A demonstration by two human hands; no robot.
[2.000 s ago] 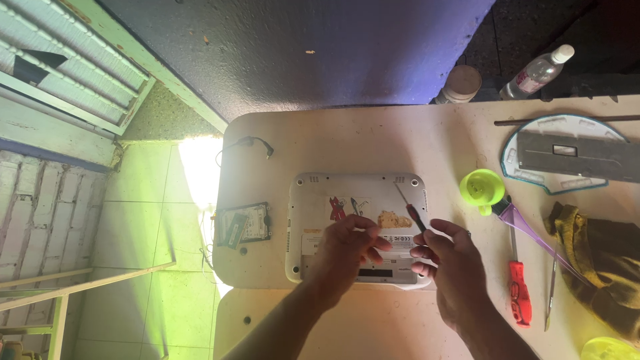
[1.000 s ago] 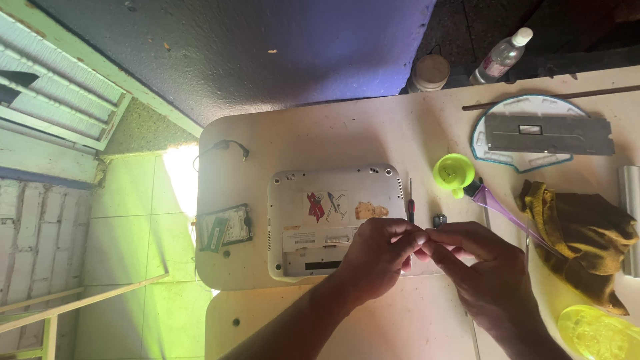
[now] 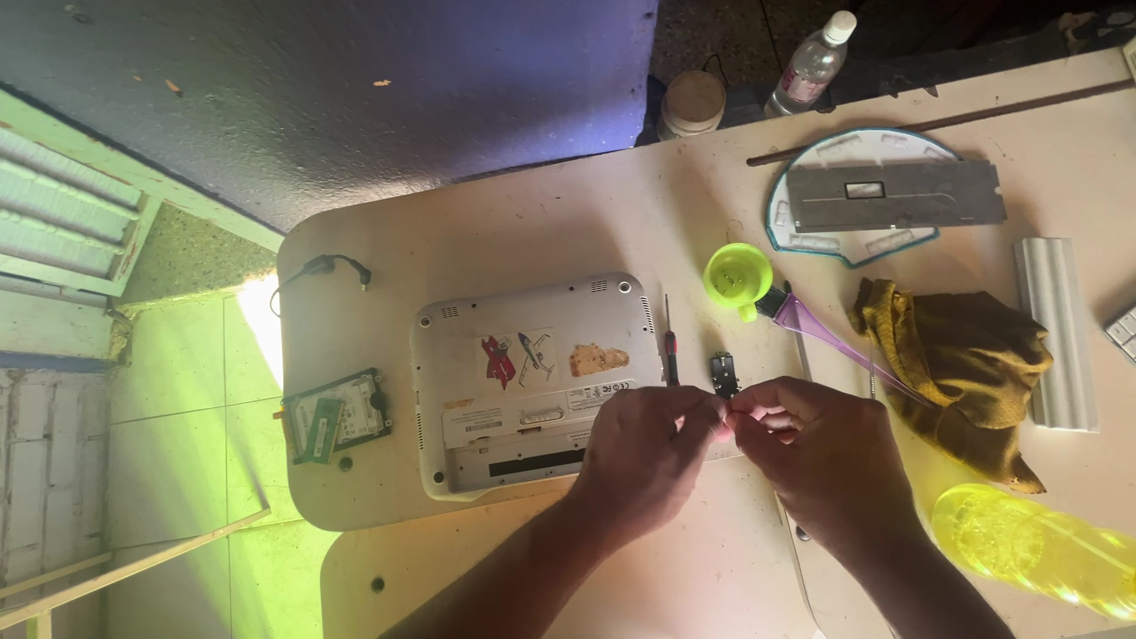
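A silver laptop point(image 3: 550, 306) lies bottom up on the table, with stickers on its cover and an open bay along its near edge. My left hand point(image 3: 643, 461) is over the laptop's right near corner. Its fingertips meet those of my right hand point(image 3: 821, 453), pinched together; whatever is between them is too small to make out. Just beyond the fingers lies a small black part point(image 3: 724, 373) with metal bits. A thin screwdriver point(image 3: 671, 348) with a red and black handle lies beside the laptop's right edge. Farther right stands a lime-green cup point(image 3: 737, 277) with tiny dark pieces inside.
A hard drive point(image 3: 359, 408) with a green memory module point(image 3: 322, 430) and a cable point(image 3: 337, 263) lie left. Right are a purple-handled brush point(image 3: 825, 337), a brown cloth point(image 3: 967, 364), a grey panel point(image 3: 896, 197), a metal bar point(image 3: 1056, 333) and a yellow bottle point(image 3: 1021, 541). A clear bottle point(image 3: 809, 71) stands behind.
The screwdriver, in my right hand two seconds ago, now lies on the table beside the laptop. My hands have moved right and their fingertips have come together.
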